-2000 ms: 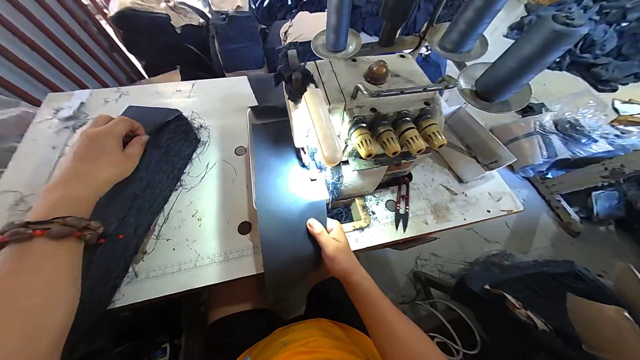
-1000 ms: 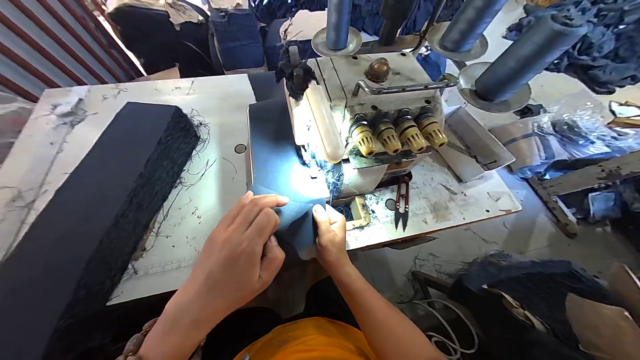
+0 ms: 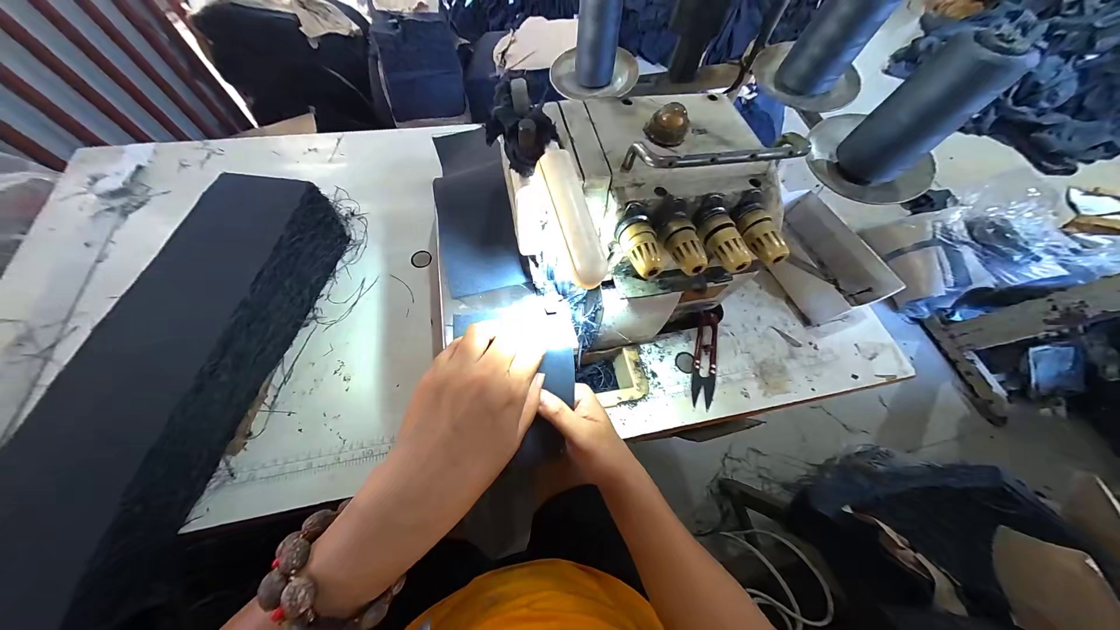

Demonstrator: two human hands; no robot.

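An overlock sewing machine (image 3: pixel 678 175) stands on the white table, its lamp lighting the needle area. A dark blue fabric piece (image 3: pixel 558 372) lies at the near side of its presser area. My left hand (image 3: pixel 481 376) rests flat on this piece, fingers toward the lit area. My right hand (image 3: pixel 586 429) pinches the right edge of the same piece between thumb and fingers. More dark fabric (image 3: pixel 477 227) lies on the machine bed beyond my left hand. A thick stack of dark fabric pieces (image 3: pixel 175 332) with frayed edges lies at the left.
Red-handled thread snips (image 3: pixel 704 359) lie right of the machine, near a small tray (image 3: pixel 840 262). Thread cones (image 3: pixel 932 105) stand above on metal discs. The table's front edge (image 3: pixel 770 404) runs below. Dark fabric (image 3: pixel 927 516) and a white cable (image 3: pixel 787 560) are at the lower right.
My left hand has moved from the stack at the left to the fabric at the machine. My right hand stays at the fabric's near right edge.
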